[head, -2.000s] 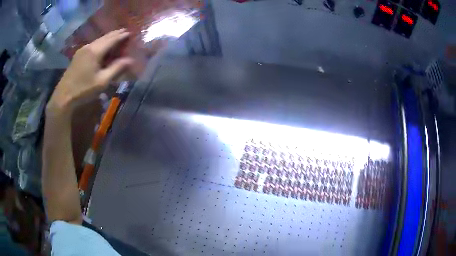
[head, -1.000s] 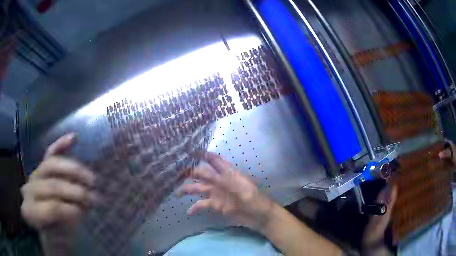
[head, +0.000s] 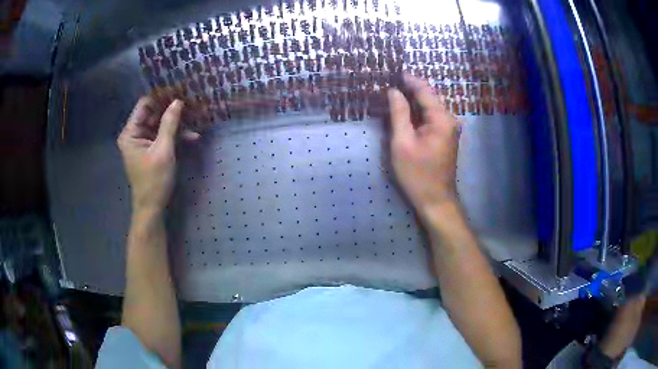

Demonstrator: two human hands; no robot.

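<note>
A flexible circuit sheet (head: 267, 54) with rows of small dark shapes spans between my two hands over the perforated table (head: 288, 187). My left hand (head: 155, 133) pinches its near left corner. My right hand (head: 426, 130) holds its near right part with thumb and fingers. More circuit rows (head: 476, 65) continue to the right of my right hand, towards the blue roller. Whether the held sheet touches or overlaps these rows cannot be told. Bright glare hides part of the far rows.
The blue roller (head: 573, 130) crosses the table at the right, with shiny guide bars beside it. Its silver end bracket (head: 541, 285) with a blue clamp is at the near right. Another person's forearm (head: 624, 328) shows at the lower right corner.
The view has turned back left from the roller. The sheet, which hung near me between my hands, is now stretched out farther forward, by the circuit rows on the table.
</note>
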